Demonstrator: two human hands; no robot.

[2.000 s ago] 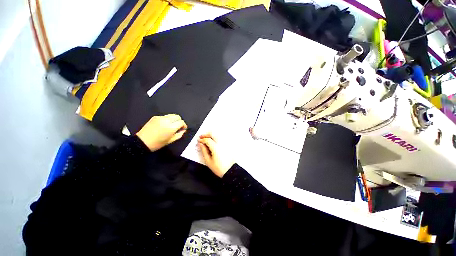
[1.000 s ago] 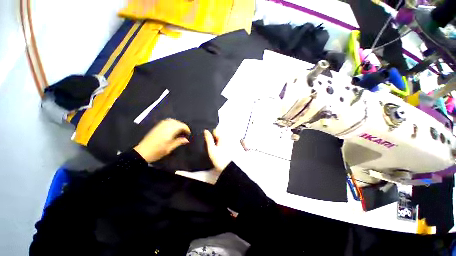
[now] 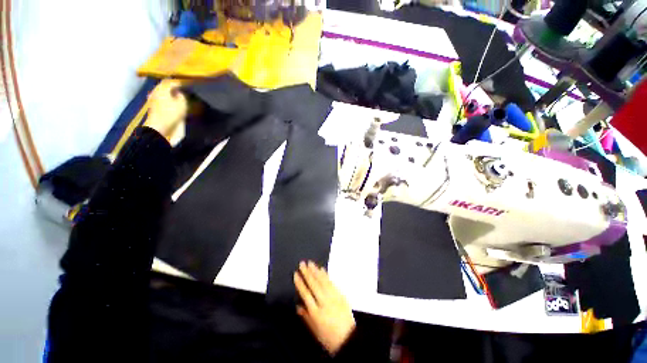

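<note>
Black fabric panels [image 3: 303, 205] lie on the white table left of the sewing machine [image 3: 496, 202], with white gaps between them. My right hand [image 3: 323, 305] rests flat, fingers spread, on the lower end of the panel nearest the machine. My left hand [image 3: 167, 112] is stretched to the far left edge of the black layers, beside the yellow material; its fingertips are blurred at a raised dark fold of fabric, and the grip is unclear. The presser foot area [image 3: 355, 191] shows at the left end of the machine head, with no hand near it.
A black rectangular piece [image 3: 418, 252] lies under the machine arm. Right of it are thin red and blue items [image 3: 477, 275] and a black card [image 3: 561, 292]. Yellow material [image 3: 277, 49] is at the back left. Crumpled black fabric [image 3: 376, 86] and thread cones [image 3: 474, 126] are behind the machine.
My left hand has moved from near my right hand to the far left. My right hand has moved towards the front edge. A black panel now lies closer to the machine. The view has shifted.
</note>
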